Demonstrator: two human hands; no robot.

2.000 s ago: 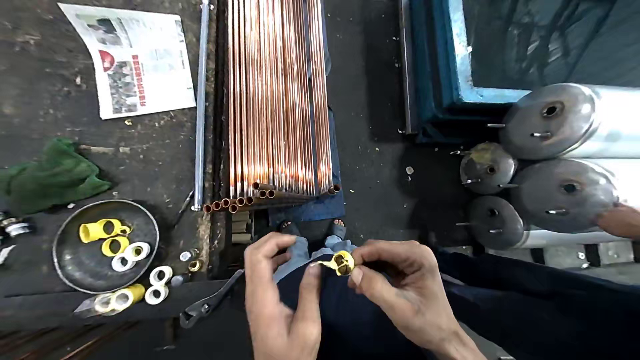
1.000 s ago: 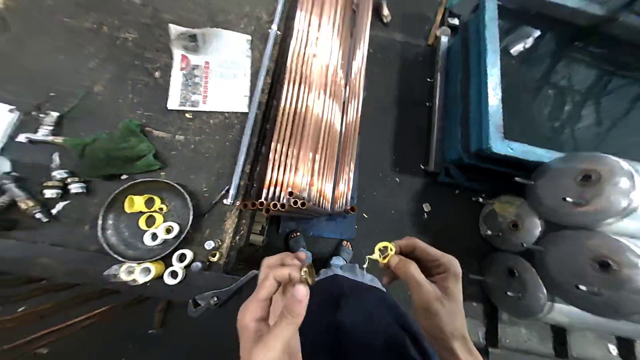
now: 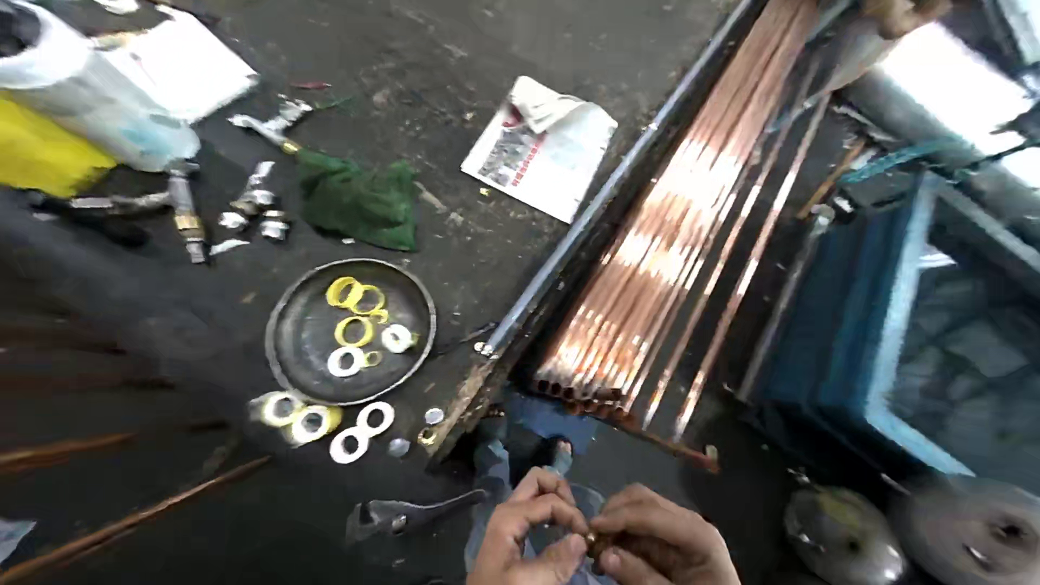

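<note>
My left hand (image 3: 536,528) and my right hand (image 3: 662,536) meet at the bottom centre, fingertips together on a small brass-coloured fitting (image 3: 593,539), mostly hidden by the fingers. To the left, a round dark metal tray (image 3: 284,357) holds several yellow rings (image 3: 354,331) and white tape rolls (image 3: 346,361). Just below the tray lie more white tape rolls (image 3: 349,445). An adjustable wrench (image 3: 406,513) lies left of my left hand. Beyond my hands is a bundle of copper pipes (image 3: 658,260).
A green cloth (image 3: 357,199) and metal valve fittings (image 3: 256,199) lie at the upper left, near a newspaper sheet (image 3: 552,154). A long metal bar (image 3: 601,195) flanks the pipes. A blue tank (image 3: 873,349) and metal cylinders (image 3: 845,532) stand at right. Another person's hand (image 3: 902,12) shows at top right.
My hands have come together on the small fitting; a second ago they were apart. The yellow ring that was in my right hand no longer shows there. The view has swung left.
</note>
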